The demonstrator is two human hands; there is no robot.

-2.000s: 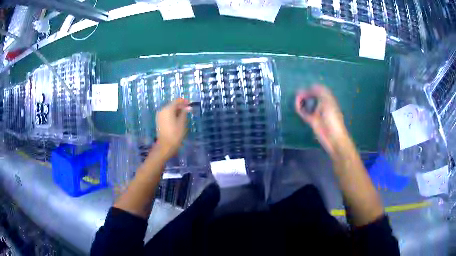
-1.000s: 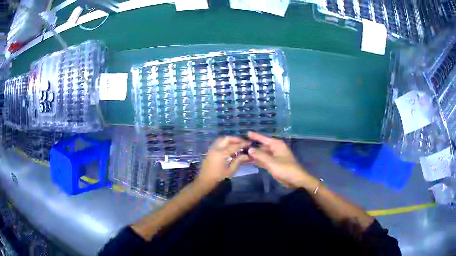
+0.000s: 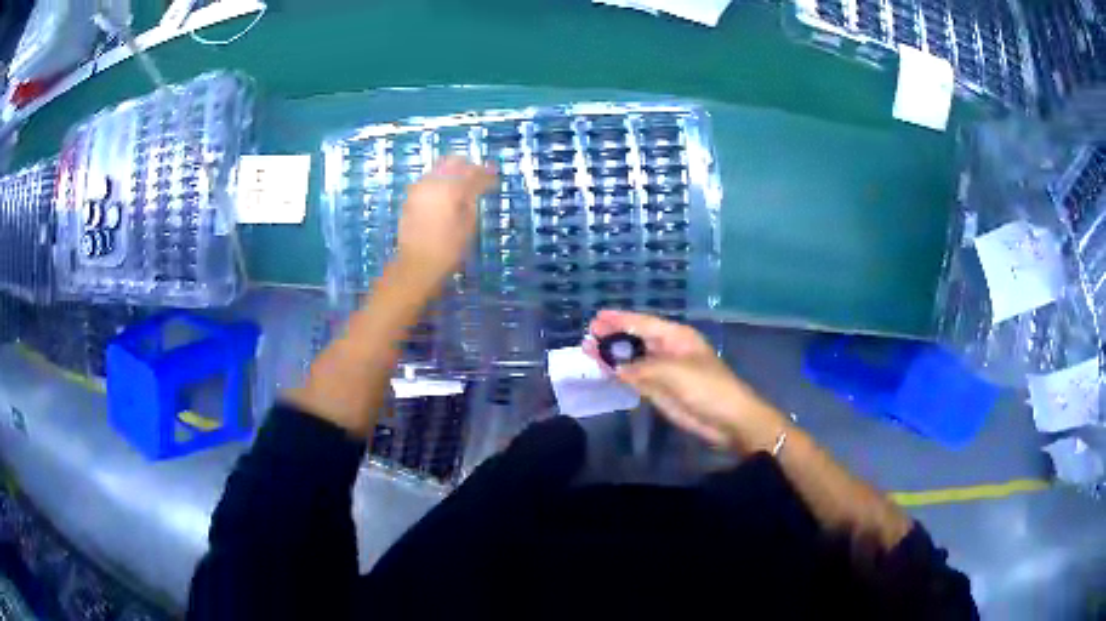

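A clear blister tray (image 3: 711, 200) lies on the green bench in front of me, with rows of dark round parts on its right side and paler, silvery rows on its left. My right hand (image 3: 679, 370) is near the tray's front edge and holds a round black component (image 3: 622, 349) with a pale centre between fingers and thumb. My left hand (image 3: 443, 212) is over the left-middle rows of the tray, fingers pointing at the pockets. It is blurred, so whether it holds something cannot be told.
More trays (image 3: 224, 261) lie at the left, with a small clear tray of discs (image 3: 100, 224) on top. Tray stacks with paper labels (image 3: 1016, 269) stand at the right. A blue stool (image 3: 182, 386) is at left below the bench; another blue object (image 3: 904, 388) is at right.
My hands were together at the tray's front edge a second ago. My left hand has moved up and left over the tray; my right hand stays near the edge with the black component.
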